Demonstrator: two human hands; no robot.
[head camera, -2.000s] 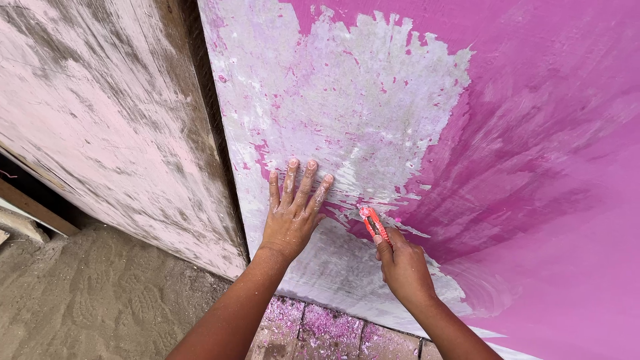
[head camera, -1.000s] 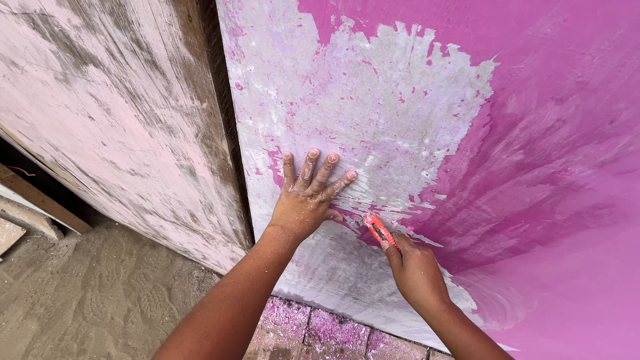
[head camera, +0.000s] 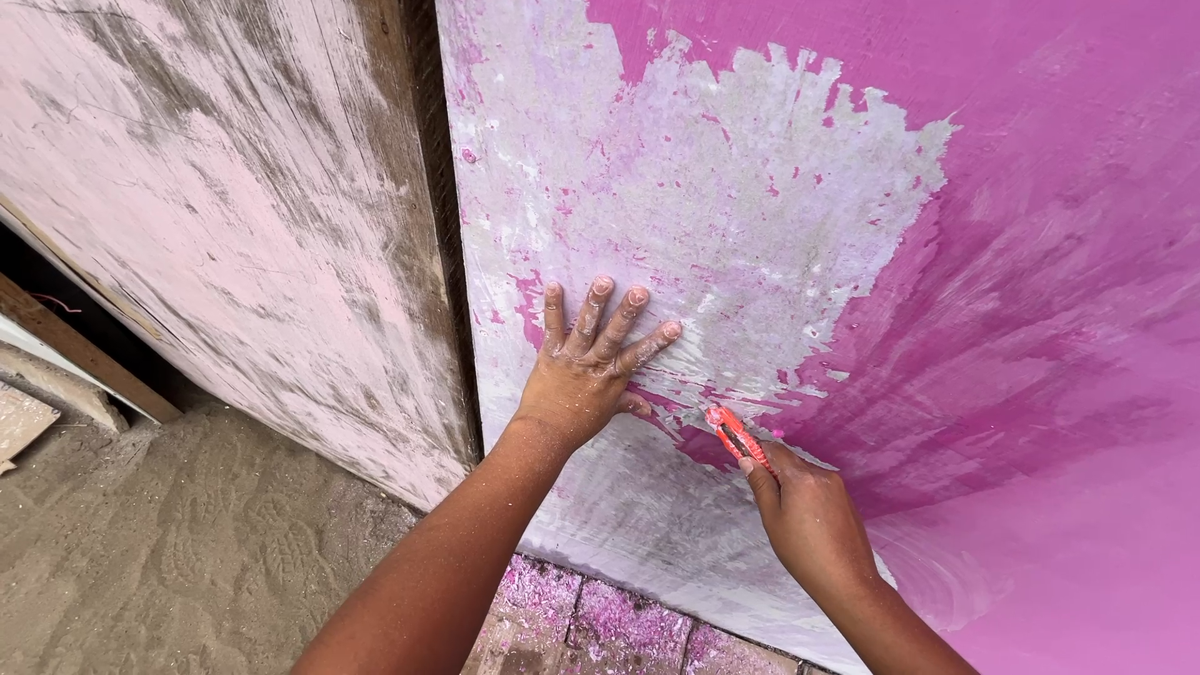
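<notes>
My left hand (head camera: 586, 380), dusted with pale powder, lies flat with fingers spread on the wall (head camera: 750, 225). That wall is magenta, with a large scraped patch showing whitish grey beneath. In my right hand (head camera: 811, 516) is a red-orange utility knife (head camera: 738, 439), its front end at the wall on a ragged strip of magenta paint, to the right of my left thumb. The tip of the blade is too small to make out clearly.
A worn pale pink wooden panel (head camera: 234, 234) stands at the left, edged by a dark gap. Sandy ground (head camera: 225, 544) lies below it, with boards (head camera: 84, 347) at the far left. Paint flakes (head camera: 623, 619) cover bricks along the wall's foot.
Little has changed: my left hand stays spread on the wall, and my right hand keeps hold of the red-orange knife beside it. The view has shifted slightly.
</notes>
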